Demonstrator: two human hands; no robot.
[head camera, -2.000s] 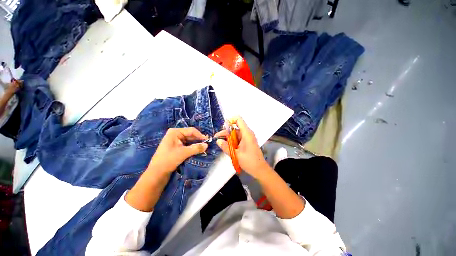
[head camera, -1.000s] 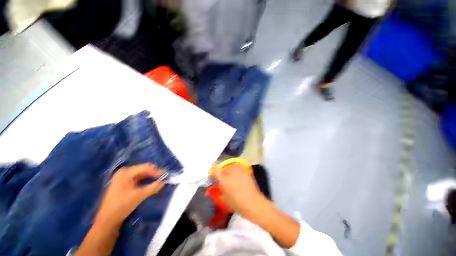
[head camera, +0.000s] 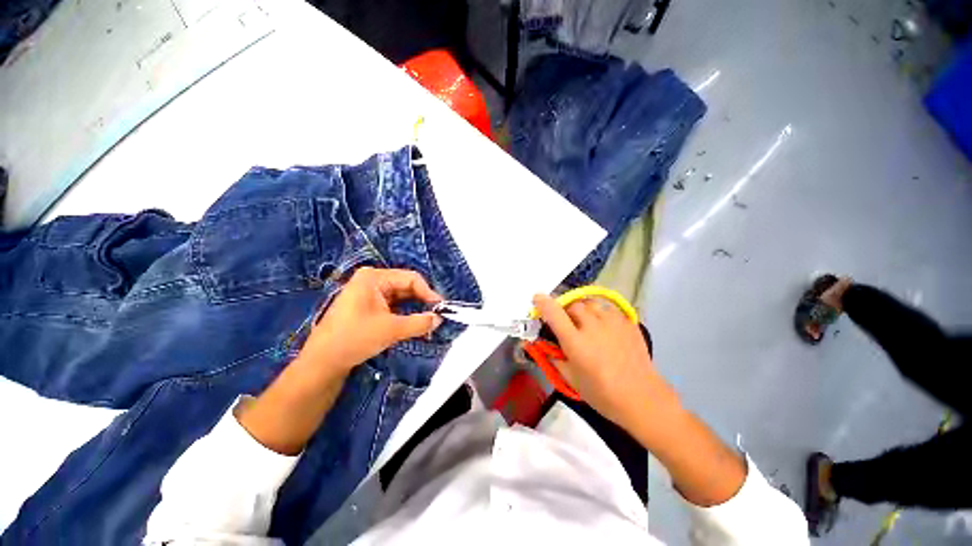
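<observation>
Dark blue jeans (head camera: 256, 251) lie on the white tabletop with the waistband (head camera: 398, 208) towards the table's right edge. My left hand (head camera: 368, 320) pinches the waistband near its front with thumb and forefinger. My right hand (head camera: 602, 347) holds large scissors (head camera: 516, 326) with one yellow and one orange-red handle loop. The silver blades point left and their tips are at my left fingertips. Whether they touch cloth or a thread is too small to tell.
The white table's corner (head camera: 581, 229) points right. Behind its edge are a red plastic stool (head camera: 453, 91) and folded dark blue jeans (head camera: 602, 139) on tan cloth. A person's legs (head camera: 906, 336) in black are at the right. A blue bin (head camera: 952, 101) is at the upper right.
The scissors, orange handle pointing down in my right hand two seconds ago, now have their blades turned towards my left fingers. The camera view has shifted, and a person's legs are now near at right.
</observation>
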